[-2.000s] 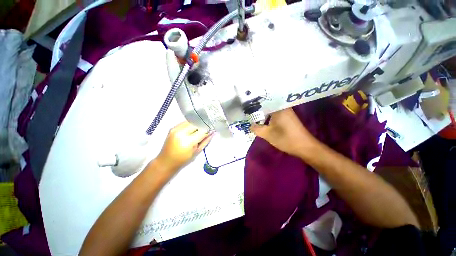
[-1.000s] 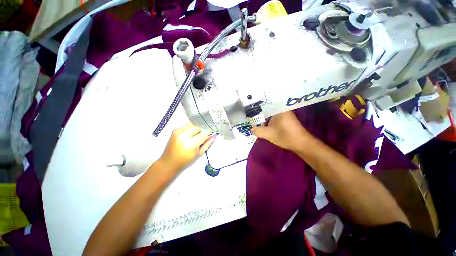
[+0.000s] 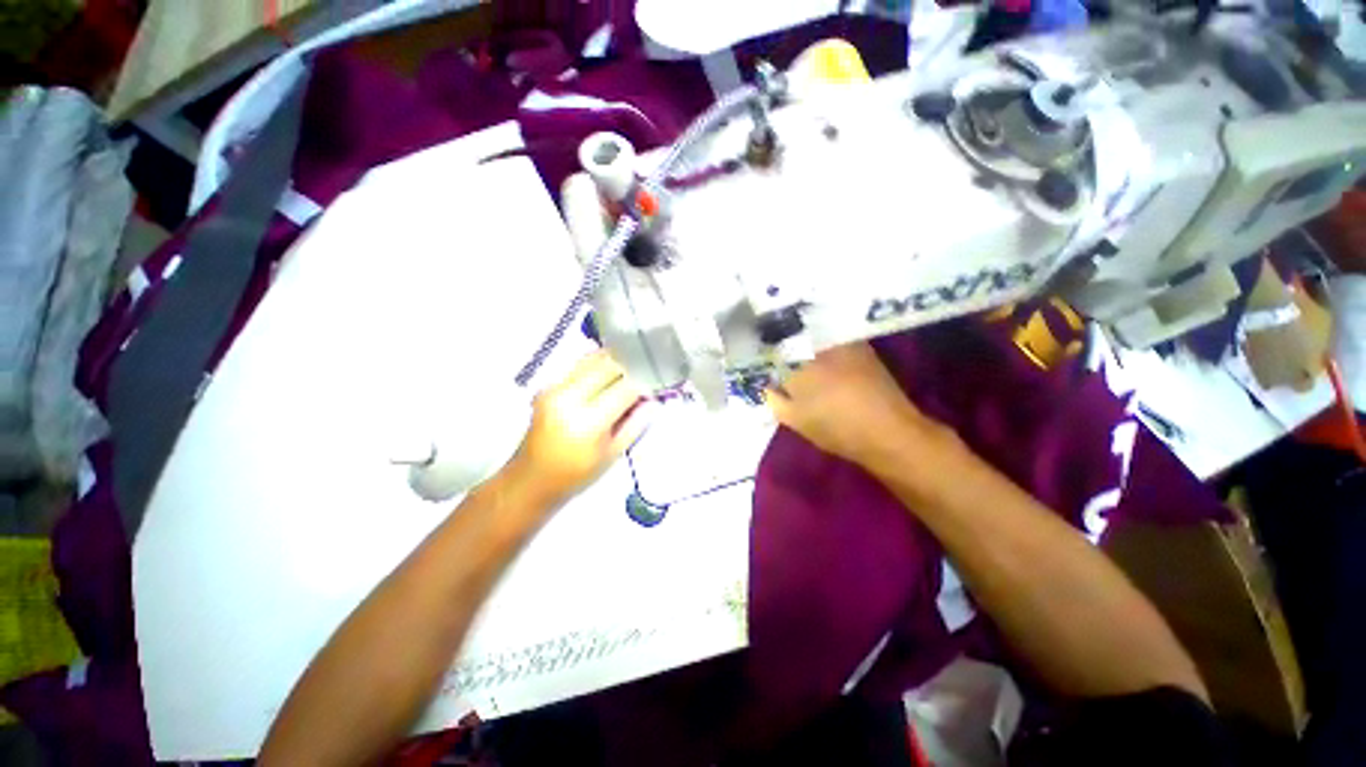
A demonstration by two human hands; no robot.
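Note:
The maroon garment [image 3: 839, 555] lies under the white sewing machine head [image 3: 899, 210] and hangs over the table's front edge. My right hand [image 3: 842, 402] is beside the needle area, thumb and fingertips on the maroon cloth at its upper edge. My left hand [image 3: 580, 426] is on the other side of the presser foot, fingertips pinched together near the needle plate [image 3: 697, 450]. A small maroon-pink edge shows at its fingertips. The exact grip under the machine head is hard to see.
The white table [image 3: 300, 495] has a curved left edge. A dark grey strip [image 3: 202, 322] and maroon cloth with white bands hang along it. A gooseneck lamp arm [image 3: 577, 300] stands over the table. A cardboard box [image 3: 1206, 592] is at right below the table.
The view has shifted, so the machine and table sit slightly further right and lower. Both hands stay at the needle area with little visible movement.

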